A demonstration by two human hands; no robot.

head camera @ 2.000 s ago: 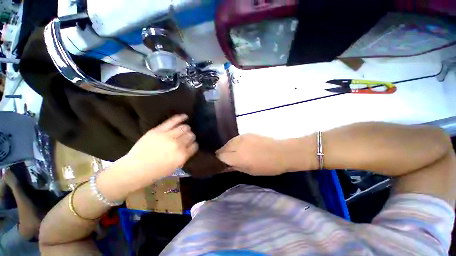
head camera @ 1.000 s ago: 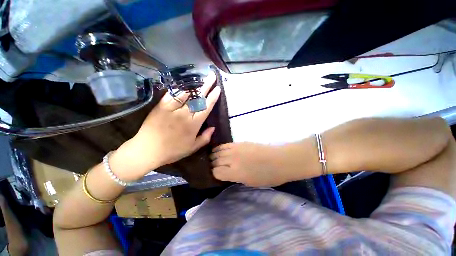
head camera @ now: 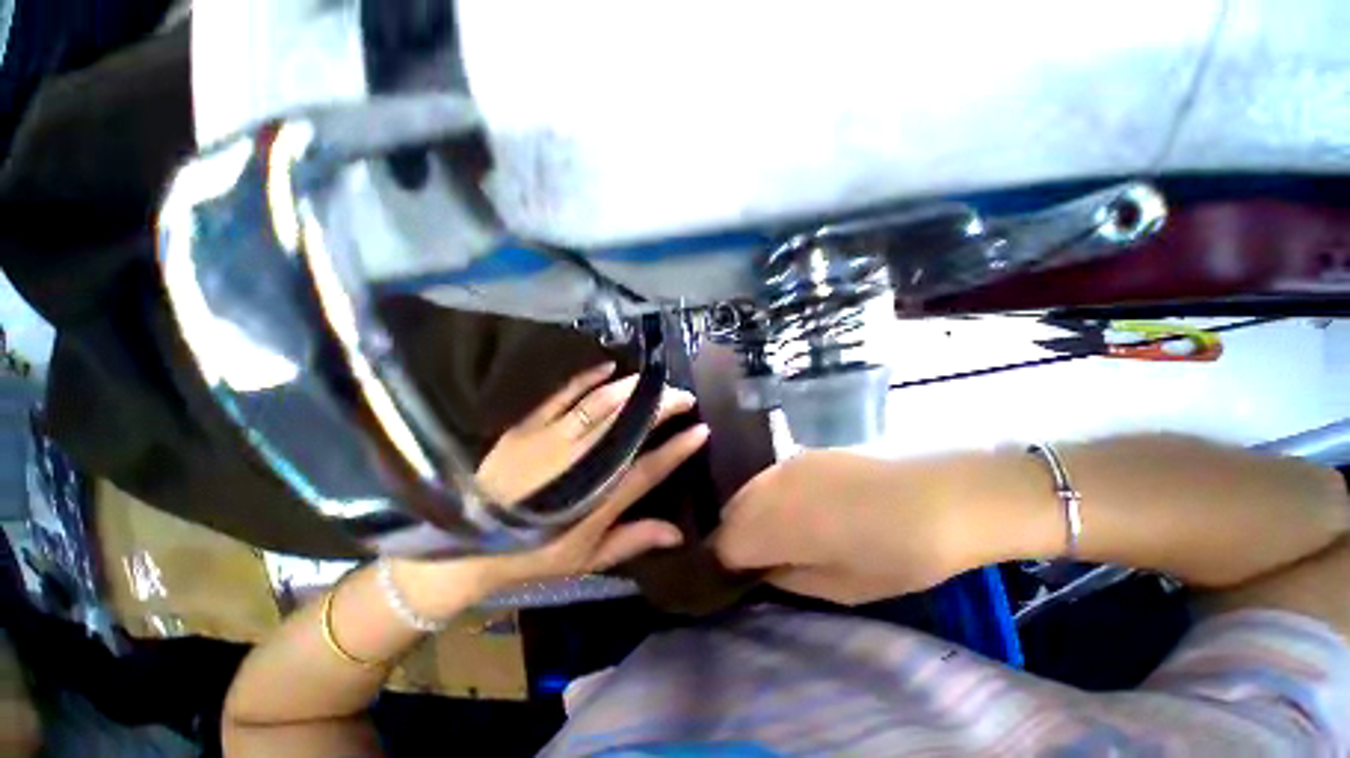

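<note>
The dark brown cloth (head camera: 178, 400) lies left of and under the sewing machine head (head camera: 829, 119). My left hand (head camera: 592, 459) lies flat on the cloth with its fingers apart, partly hidden behind the chrome guard (head camera: 244, 341). My right hand (head camera: 829, 526) is closed on the cloth's near edge, with folded cloth under its fingertips. A folded brown strip (head camera: 729, 422) runs from my right hand towards the small metal parts at the needle area (head camera: 674, 323), which are partly hidden. The coil spring and grey knob (head camera: 832, 400) stand in front of my right hand.
Snips (head camera: 1155, 341) with yellow and orange-red handles lie on the white table (head camera: 962, 400) at the right. A dark red cover (head camera: 1184, 252) is behind them. Cardboard (head camera: 193, 563) and a blue-framed bin (head camera: 970, 615) are below.
The view has moved close to the machine head, which now fills the top. My left hand has come back from the needle area and sits flatter on the cloth. My right hand stays at the near edge.
</note>
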